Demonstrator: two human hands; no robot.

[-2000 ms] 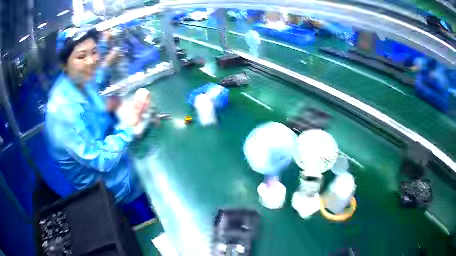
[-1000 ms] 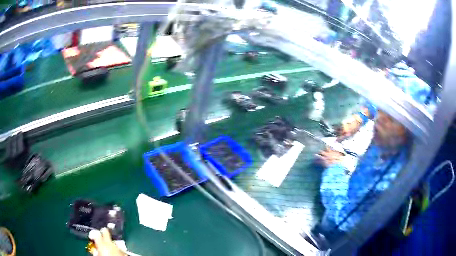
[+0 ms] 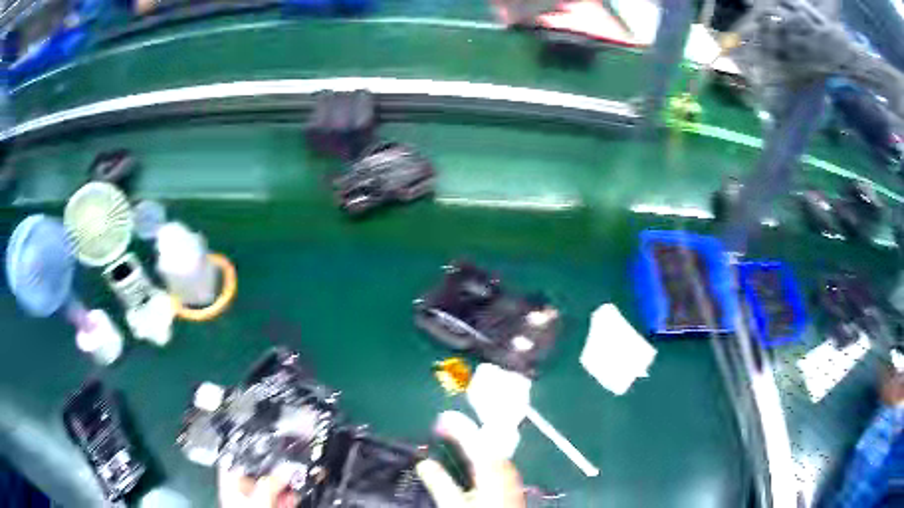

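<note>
A dark housing with silvery circuit parts is at the bottom, left of centre. An open black shell adjoins its right side; whether they are joined cannot be told. My left hand is cut off by the bottom edge, its fingers against the housing's lower side. My right hand is blurred and partly cut off, thumb and fingers at the black shell's right edge. A white cloth and an orange-yellow item lie just beyond it.
An opened black case, white paper, and blue bins stand to the right. Handheld fans and a white bottle in a yellow ring are left. A black device lies lower left. A person's blue sleeve shows right.
The view has swung left to right, then back to the bench's middle. One hand showed near the black case a second ago; now both hands show at the housing and shell.
</note>
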